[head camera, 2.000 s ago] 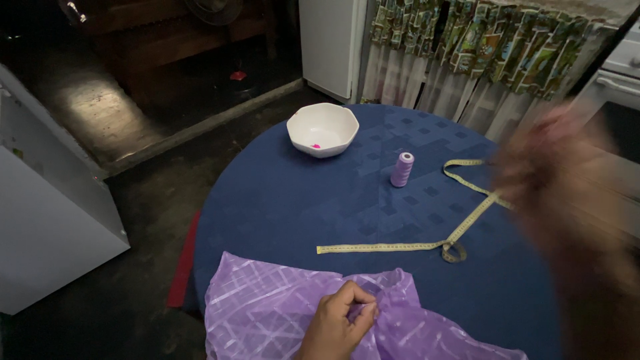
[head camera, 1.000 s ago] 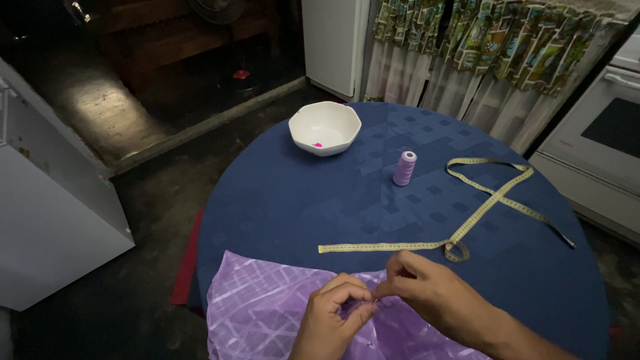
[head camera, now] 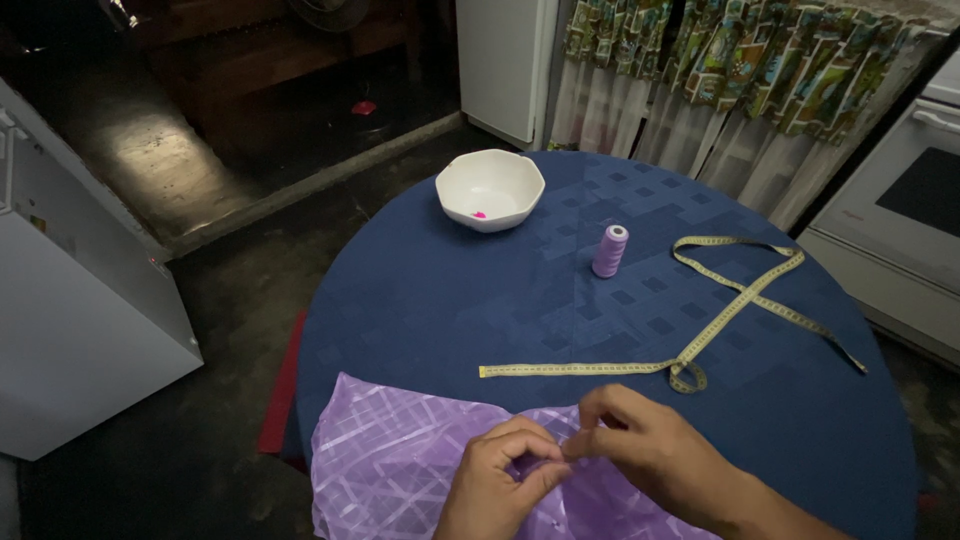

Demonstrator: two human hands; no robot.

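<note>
A sheer purple fabric with a pattern of pale crossing lines (head camera: 390,450) lies over the near edge of the table. My left hand (head camera: 506,469) pinches a fold of it between thumb and fingers. Against those fingertips, my right hand (head camera: 645,450) has its thumb and index finger pressed together; whatever lies between them is too small to make out. Beyond the hands, a yellow tape measure (head camera: 577,369) stretches across the cloth, looped and crossed at the right. A cone of purple thread (head camera: 610,252) stands upright farther back.
A white angular bowl (head camera: 491,187) with a small pink thing inside stands near the far edge of the round table, which has a blue tablecloth (head camera: 435,300). Around it are a white stove (head camera: 892,202), patterned curtains (head camera: 750,60) and a red seat edge (head camera: 283,390).
My right hand, raised and blurred at the right two seconds ago, has come down to the fabric beside my left hand. The left hand has kept its pinch on the fabric.
</note>
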